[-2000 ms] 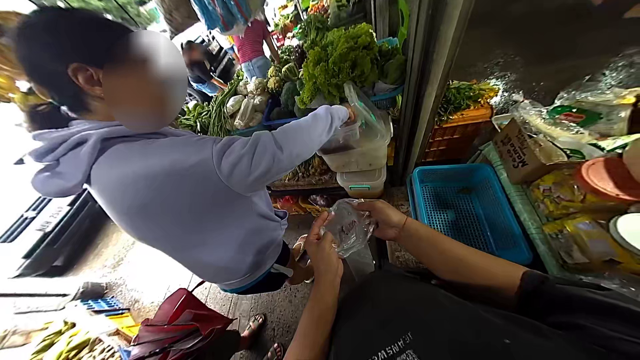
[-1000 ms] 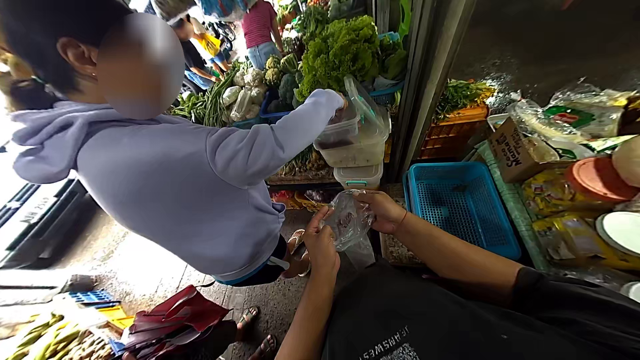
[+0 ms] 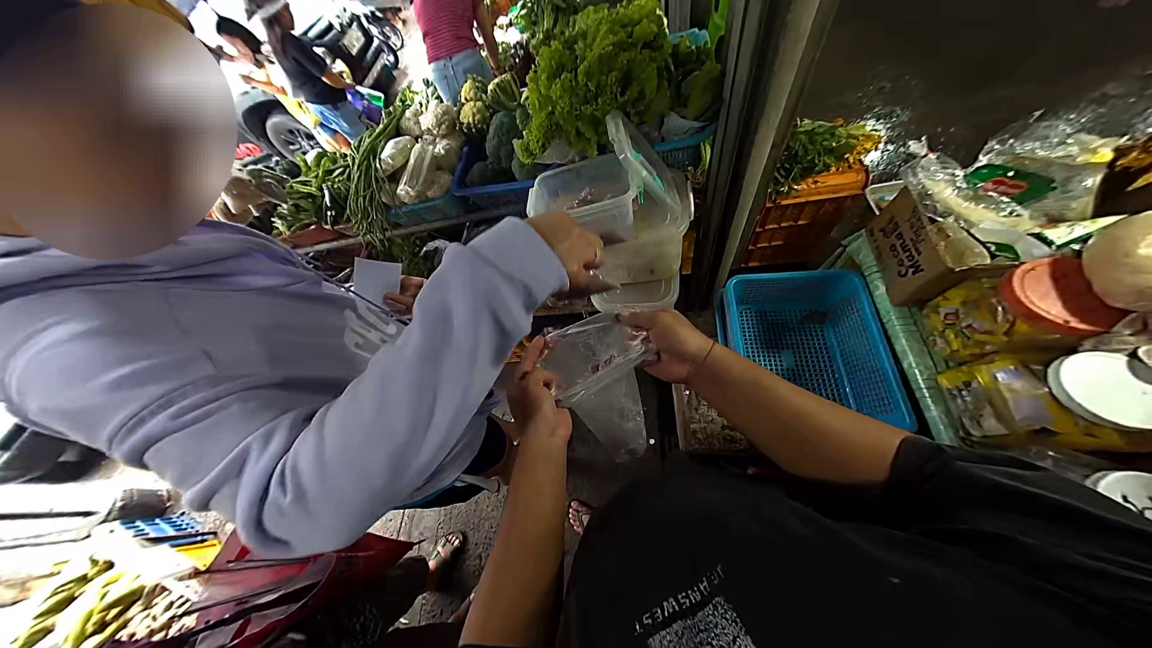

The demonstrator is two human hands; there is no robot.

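Both my hands hold a clear plastic bag (image 3: 612, 405) spread between them at the top. My left hand (image 3: 538, 391) grips its left edge, my right hand (image 3: 666, 346) its right edge. Small reddish bits show in or behind the clear plastic. Just above the bag is the hand (image 3: 571, 252) of a person in a lavender hoodie, fingers pointing down over it; whether it holds something is hard to tell. That person's other hand has a pale card or paper (image 3: 376, 281). Beyond stands an uncovered clear plastic container (image 3: 585, 193) on stacked tubs, its lid (image 3: 643, 166) tilted up.
A blue plastic basket (image 3: 819, 346) is at the right, beside a table with a cardboard box (image 3: 913, 247) and lidded jars. Leafy lettuce (image 3: 594, 76) and other vegetables fill crates behind. A metal post (image 3: 756, 135) rises between. The hooded person (image 3: 360, 396) stands close at left.
The other person's hand has come out of the container and moved down toward the bag. My hands have spread the bag wider. The view has moved closer to both.
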